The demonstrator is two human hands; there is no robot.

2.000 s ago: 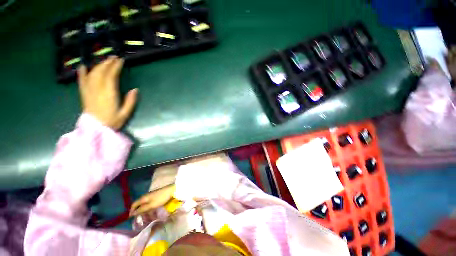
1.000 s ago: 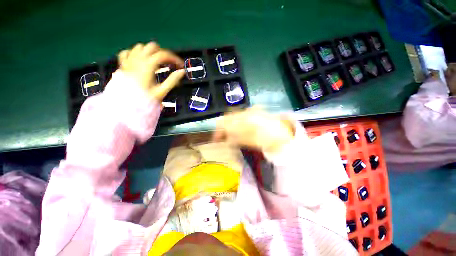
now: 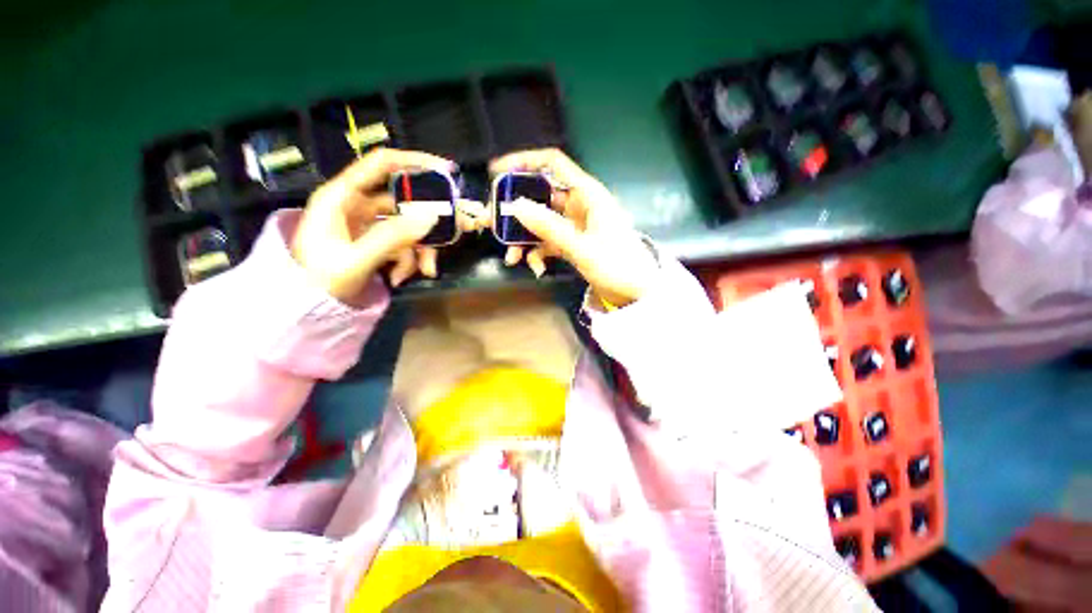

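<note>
My left hand (image 3: 357,228) holds a smartwatch body (image 3: 426,206) by its edges; its dark face shows a light bar and a thin red line. My right hand (image 3: 577,228) holds a second smartwatch body (image 3: 522,206), also with a light bar, beside the first. Both are above the front right part of a black pocket tray (image 3: 151,228). The tray's two rear right pockets (image 3: 521,117) are empty. Several units with light bars sit in its left and middle pockets. My hands hide part of the front row.
A second black tray (image 3: 704,180) with units lies right on the green bench (image 3: 623,72). A red-orange tray (image 3: 920,419) with small dark units and a white paper sheet (image 3: 778,359) is lower right. A neighbour's pink sleeve (image 3: 1027,234) is at the far right.
My hands have come together over the tray, each now holding a unit. The two rear right pockets, filled a second ago, are now empty.
</note>
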